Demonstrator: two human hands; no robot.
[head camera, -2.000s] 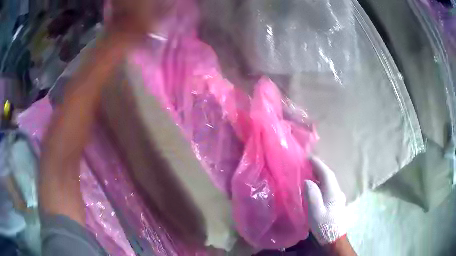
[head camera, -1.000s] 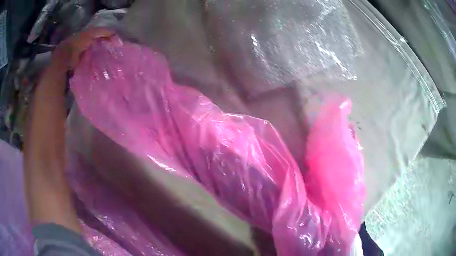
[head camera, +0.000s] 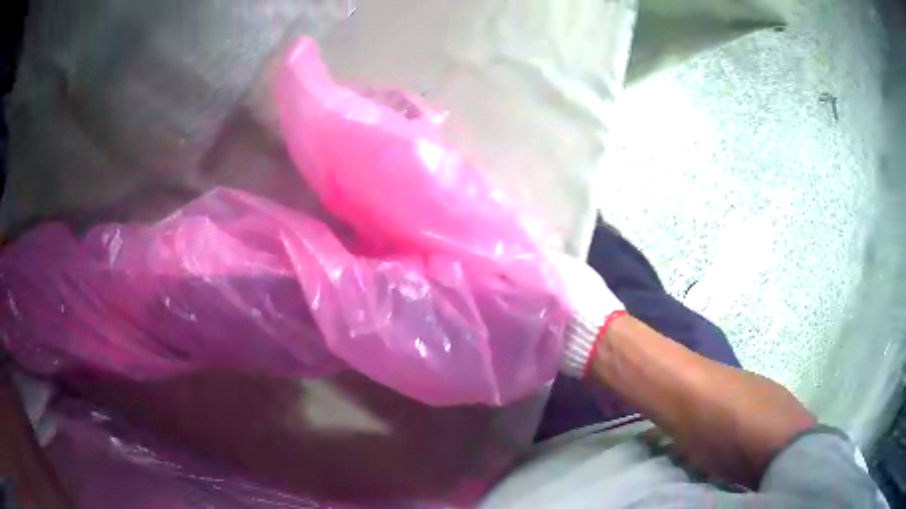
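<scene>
A shiny pink bag (head camera: 397, 318) lies across the left and middle of the view, with a dark long shape faintly showing through its film. Its loose puffy end (head camera: 397, 169) is folded back over the grey-beige cover. My right hand (head camera: 586, 313), in a white knit glove with a red cuff edge, is at the bag's right end. Film hides its fingertips; it appears closed on the film. Only a blurred piece of my left forearm shows at the lower left edge; the left hand is out of the picture.
The grey-beige cover (head camera: 536, 129) lies under and beyond the bag, with clear sheeting (head camera: 129, 99) on its upper left. More pink film (head camera: 169, 477) lies along the bottom. Pale speckled floor (head camera: 755, 199) is at the right. Dark clothing (head camera: 656, 288) shows beside my right forearm.
The view has swung right and down. The bag now lies more level, and my right glove and forearm have come into fuller view. My left hand has left the picture.
</scene>
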